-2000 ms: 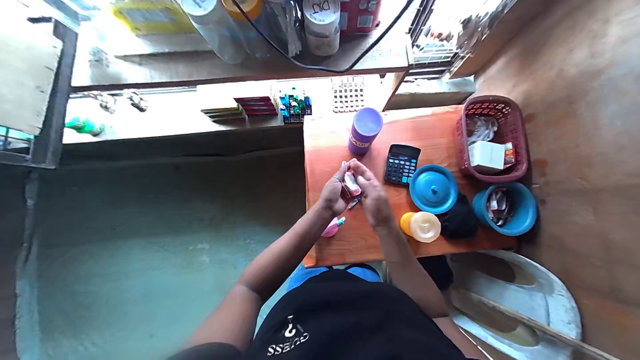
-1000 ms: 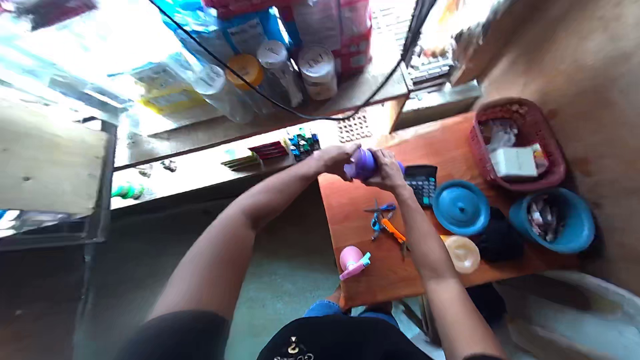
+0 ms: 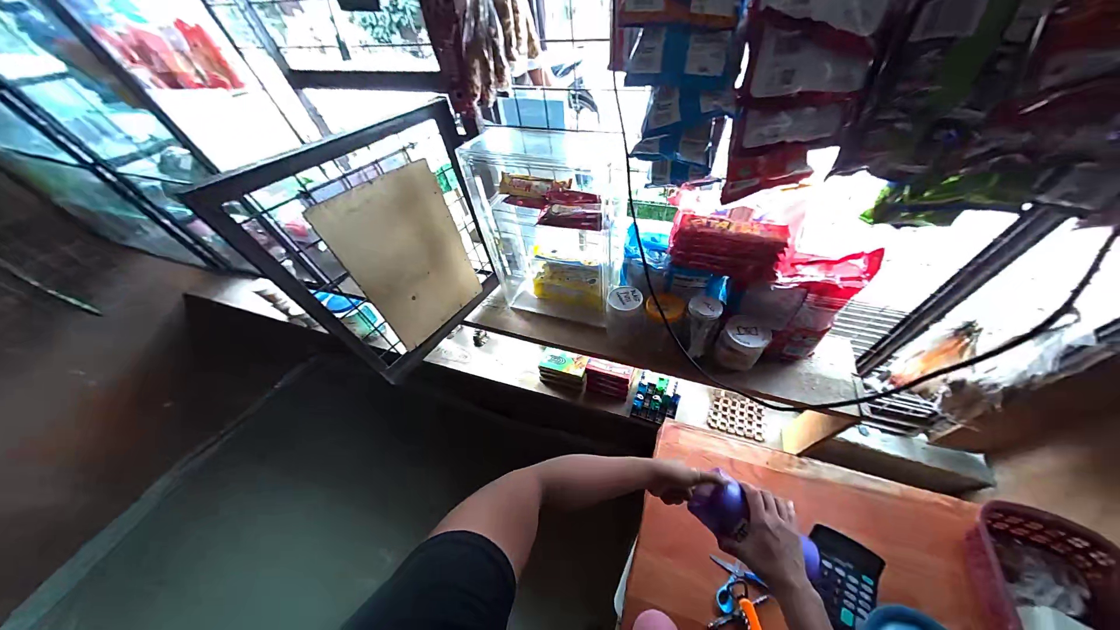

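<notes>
A purple bottle (image 3: 719, 507) lies tilted over the orange-brown table (image 3: 674, 560), held by both hands. My left hand (image 3: 687, 481) grips its upper end, and my right hand (image 3: 770, 529) wraps around its body. Blue-handled scissors (image 3: 728, 591) and an orange-handled tool (image 3: 749, 612) rest on the table below the bottle. A black calculator (image 3: 842, 573) is just right of my right hand. At the bottom edge show part of a pink object (image 3: 656, 621) and part of a blue lid (image 3: 901, 618).
A maroon plastic basket (image 3: 984, 547) stands at the table's right. Behind the table, a ledge holds lidded jars (image 3: 742, 341), red snack packs (image 3: 731, 245) and a clear display case (image 3: 490, 210). A black cable (image 3: 643, 236) hangs in front. A framed mesh panel (image 3: 332, 131) stands at left.
Two seconds ago the purple bottle stood upright on the table, while both hands held a small pinkish item. Both hands now hold the bottle. The view has swung up and left.
</notes>
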